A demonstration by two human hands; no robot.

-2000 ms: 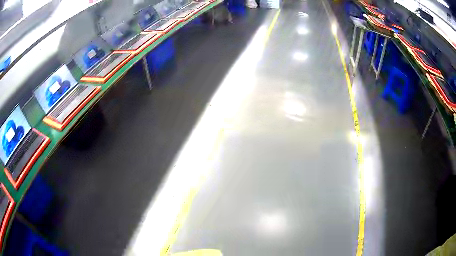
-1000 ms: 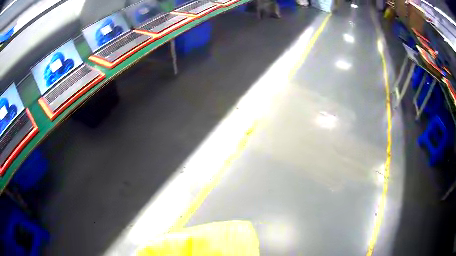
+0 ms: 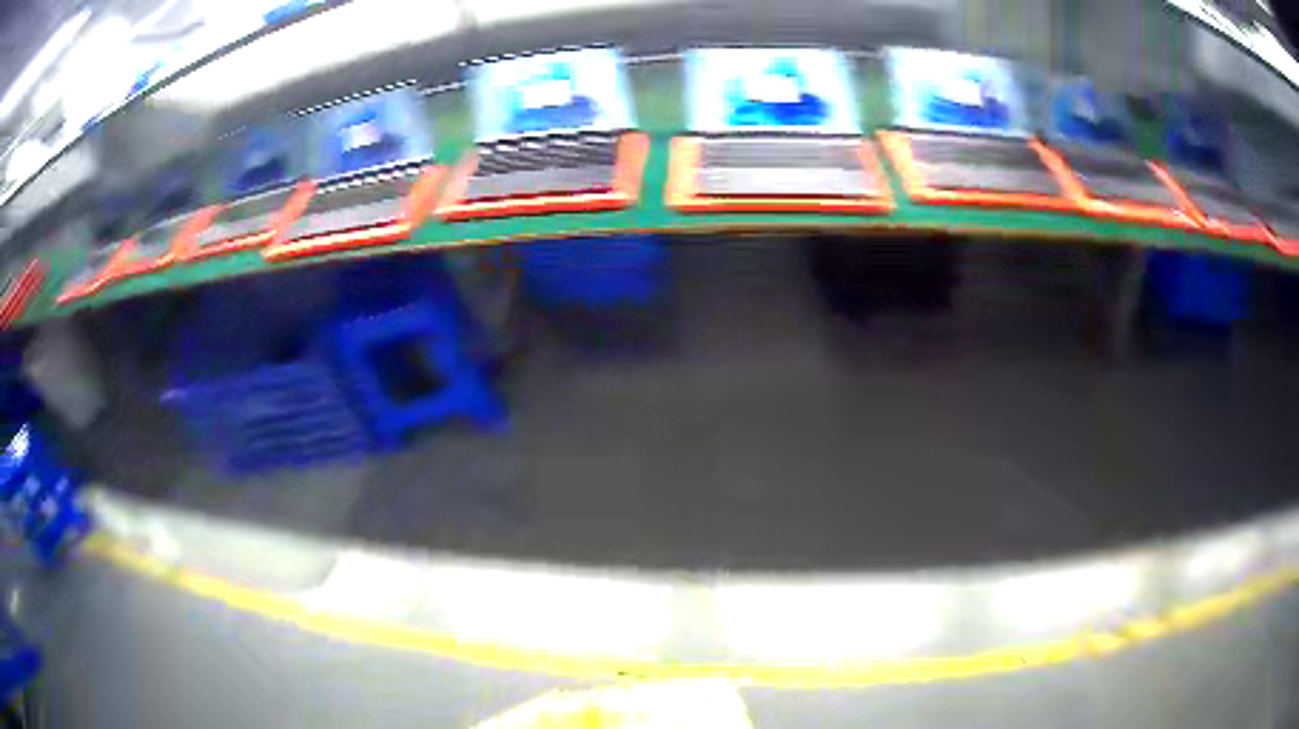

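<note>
Open laptops stand in a row on the green-topped workbench. The nearest laptop [image 3: 771, 97] is in the upper middle, its screen showing a blue swirl with a white box. A red-orange tray [image 3: 781, 204] lies under it, and the other laptops have similar trays. The picture is blurred. Neither of my hands is in view. A piece of yellow smock [image 3: 620, 706] shows at the bottom edge.
A blue plastic stool [image 3: 452, 410] stands by a blue slatted crate [image 3: 278, 416] under the bench [image 3: 655, 188]. A dark box-like object [image 3: 886, 271] is under the bench. A yellow floor line [image 3: 798, 674] crosses in front. More blue objects are at the far left.
The view has turned left from looking down the aisle to facing the left bench. The laptops now run across the top of the picture.
</note>
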